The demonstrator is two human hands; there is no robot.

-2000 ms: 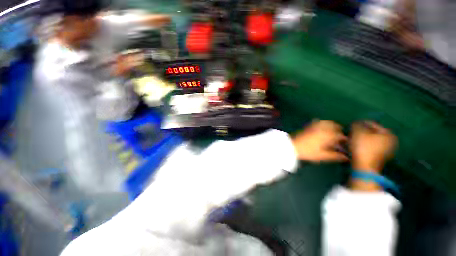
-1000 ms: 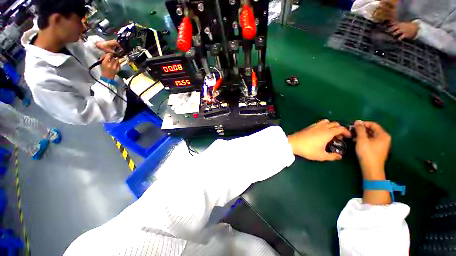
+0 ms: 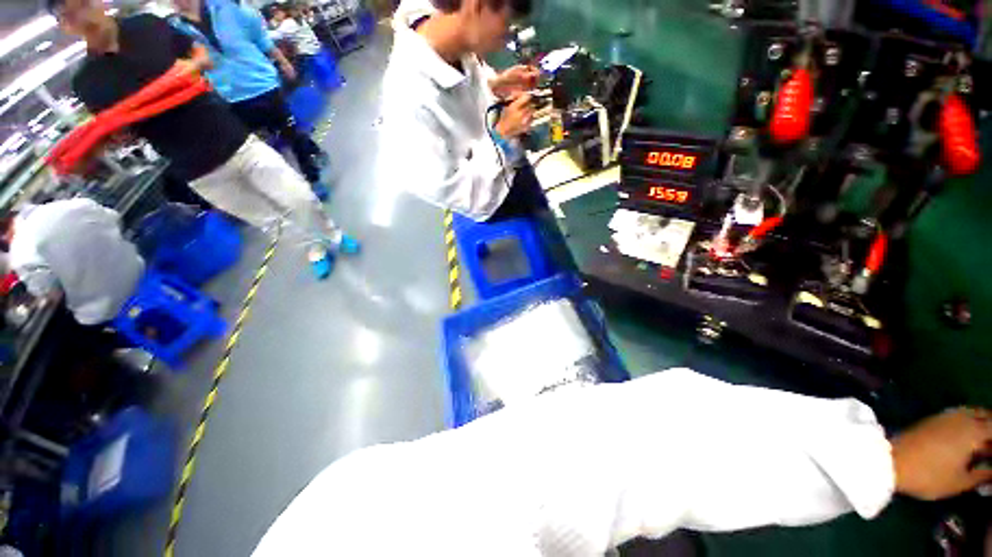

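Observation:
My left hand (image 3: 944, 455) is at the right edge, partly cut off, with its fingers bent. A small dark part shows at its fingertips, too cut off to tell what it is or whether it is gripped. My right hand is out of the picture. The test fixture (image 3: 810, 316) stands beyond my left sleeve. Its two toggle clamps have red grips (image 3: 792, 106). A lit nest (image 3: 727, 264) sits under the left clamp. The panel meter (image 3: 668, 177) glows with two rows of red digits.
A blue bin (image 3: 458, 370) with clear plastic in it is below the bench, beside a blue stool (image 3: 503, 257). A worker in white (image 3: 441, 120) sits at the bench. Two people walk in the taped aisle (image 3: 359, 316). A dark unit (image 3: 956, 314) lies on the mat.
The view has swung left, so the fixture and my left hand now appear further right. My right hand and the round unit held between both hands have left the picture. People in the aisle now show.

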